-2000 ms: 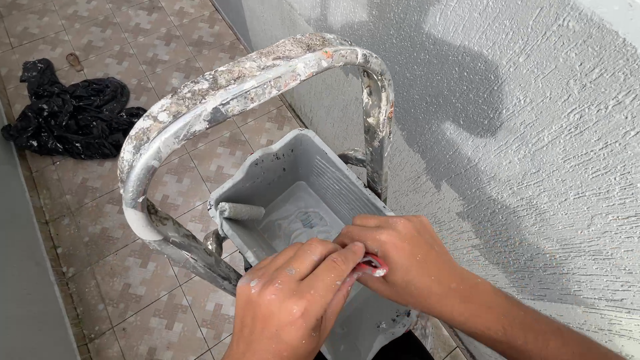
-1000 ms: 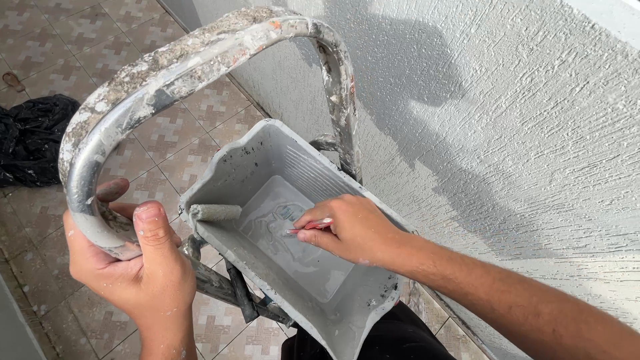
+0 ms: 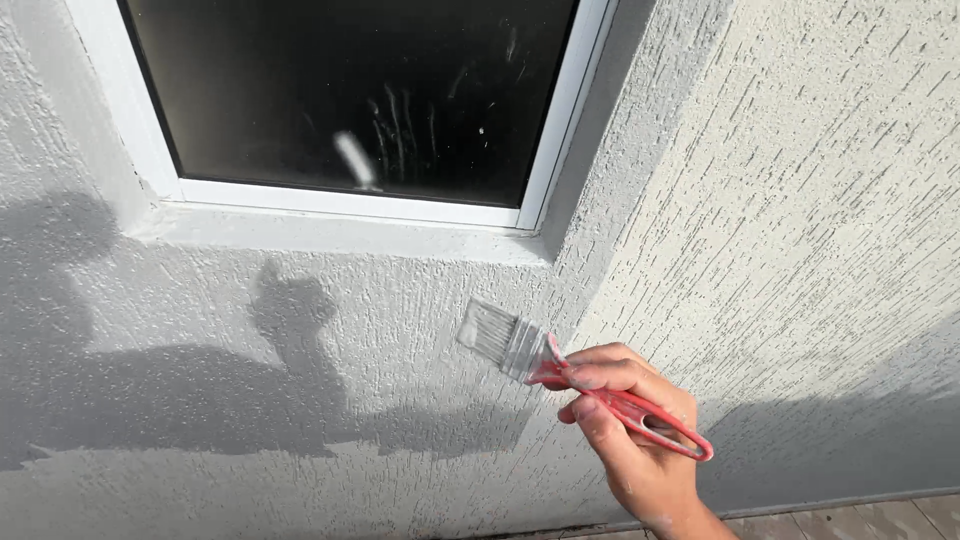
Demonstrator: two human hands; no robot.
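Note:
My right hand (image 3: 637, 420) holds a paintbrush (image 3: 626, 412) by its red handle, fingers and thumb closed around it near the metal ferrule. The bristles (image 3: 487, 330) are coated with light grey paint and point up and to the left, in front of the textured wall (image 3: 420, 315) below the window. Whether they touch the wall I cannot tell. Grey paint covers the wall around the window, and a paler, unpainted-looking stretch (image 3: 772, 247) lies to the right. My left hand is out of view.
A window with dark glass (image 3: 337, 90) and a white frame (image 3: 337, 201) is set into the wall above the brush. Its sill (image 3: 345, 236) juts below the frame. Floor tiles (image 3: 847, 521) run along the wall's foot at the lower right.
The view has swung from the roller tray and ladder to the wall and window. My right hand has brought the brush from the tray to the wall. My left hand, earlier at the ladder rail, has left view.

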